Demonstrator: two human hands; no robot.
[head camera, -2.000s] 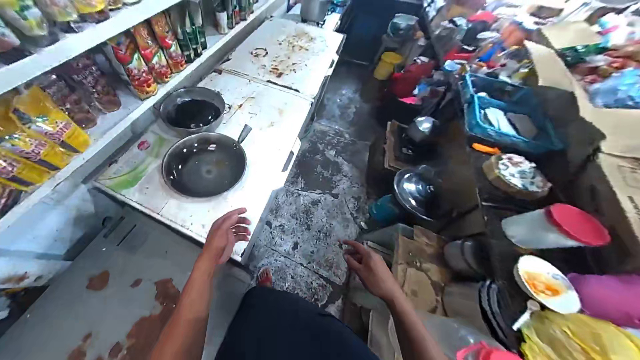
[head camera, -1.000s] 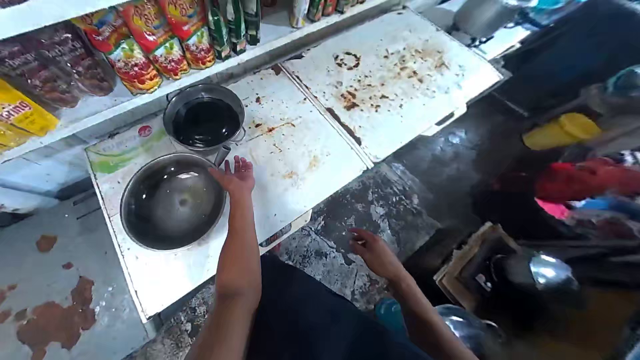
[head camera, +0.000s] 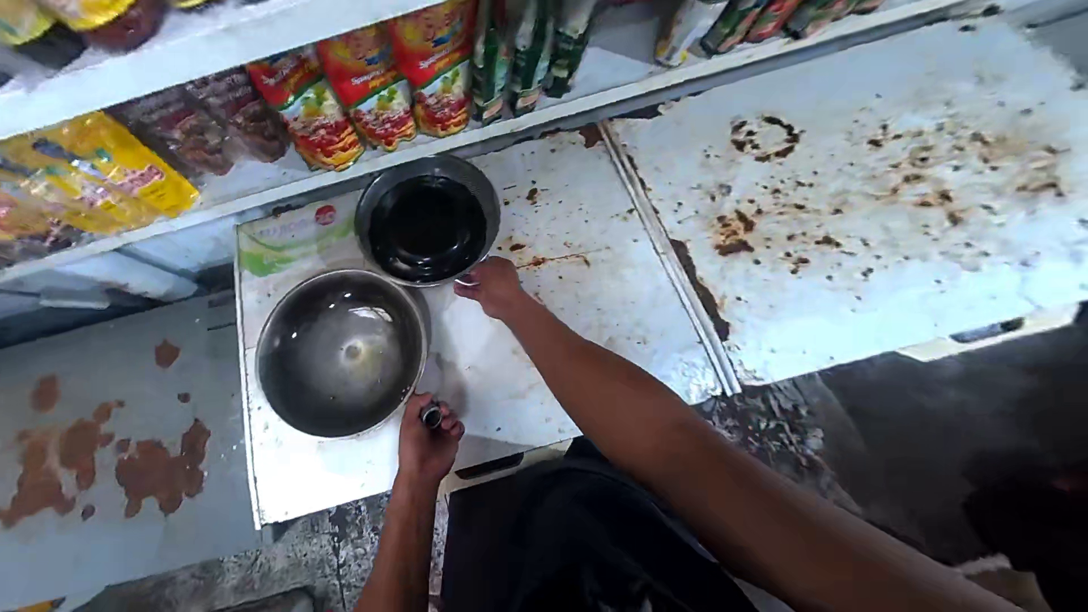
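Observation:
My left hand (head camera: 430, 438) is closed around the short dark handle of a wide metal pan (head camera: 340, 353), which sits at the left end of the white, rust-stained freezer top (head camera: 561, 340). Behind the pan and a little to its right stands a round metal pot or strainer (head camera: 427, 219) with dark inner walls. Its near rim has a small loop handle, and my right hand (head camera: 491, 286) pinches it. The two vessels are close together, rim by rim.
A white shelf edge (head camera: 212, 195) runs along the back, with red sauce pouches (head camera: 374, 89), yellow pouches (head camera: 102, 174) and green packs on it. A second rusty lid (head camera: 850, 204) adjoins at the right. A rust-spotted grey surface (head camera: 110, 408) lies lower left.
Both hands were empty two seconds ago; now the left holds the pan's handle and the right the pot's loop. The pan's handle has swung round toward me. The view has turned toward the freezer.

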